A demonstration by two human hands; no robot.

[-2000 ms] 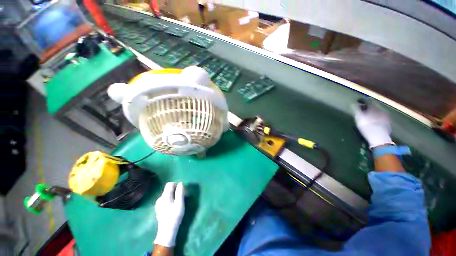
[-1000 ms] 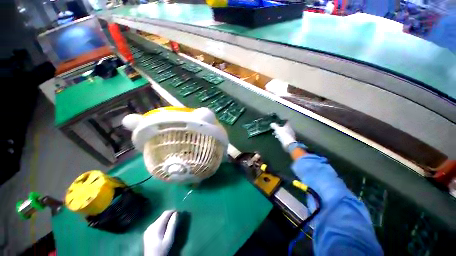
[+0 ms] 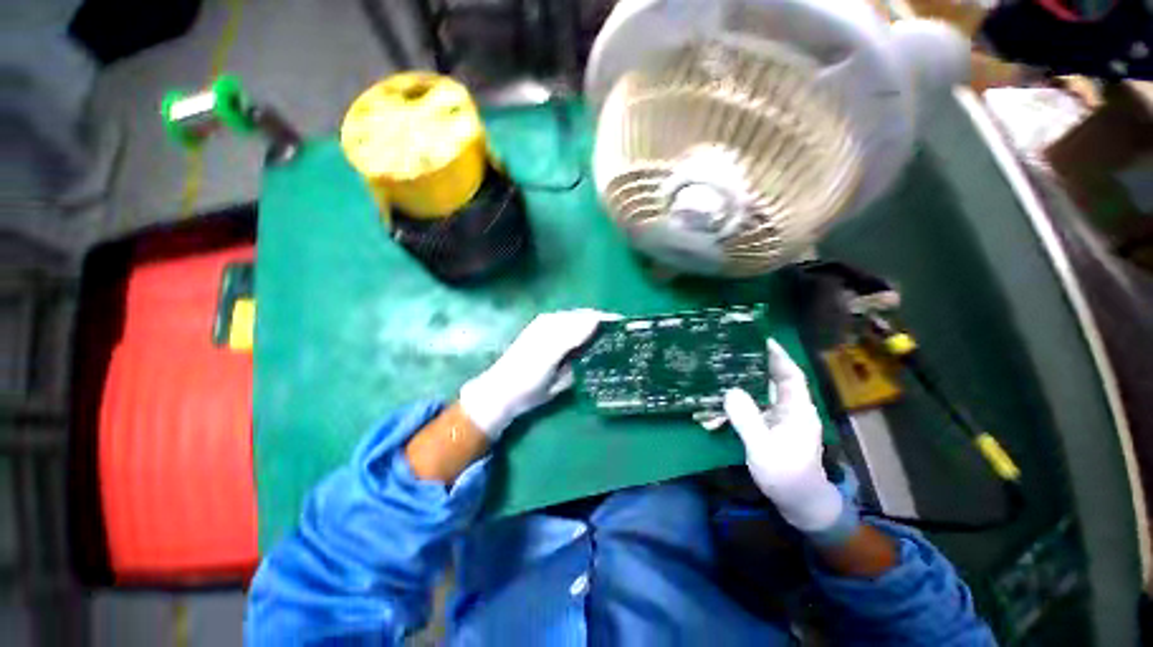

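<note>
A green circuit board (image 3: 677, 363) with white and silver parts is held over the green mat (image 3: 341, 417), in front of the fan. My left hand (image 3: 537, 367), in a white glove, holds the board's left end. My right hand (image 3: 784, 442), also gloved, holds its right end, with the thumb at the lower right edge. The soldering iron (image 3: 942, 398), with yellow bands, rests in its stand by the yellow sponge tray (image 3: 864, 377) at the right table edge.
A large cream fan (image 3: 733, 152) stands at the mat's back. A yellow drum unit (image 3: 417, 139) and a black round part (image 3: 468, 234) are at the back left. A red-lined bin (image 3: 177, 417) is left, a green solder reel (image 3: 206, 109) far left. The conveyor (image 3: 936, 253) runs right.
The view has turned to the table. My right hand has brought a board from the conveyor over the mat. My left hand, earlier resting on the mat, now holds it too.
</note>
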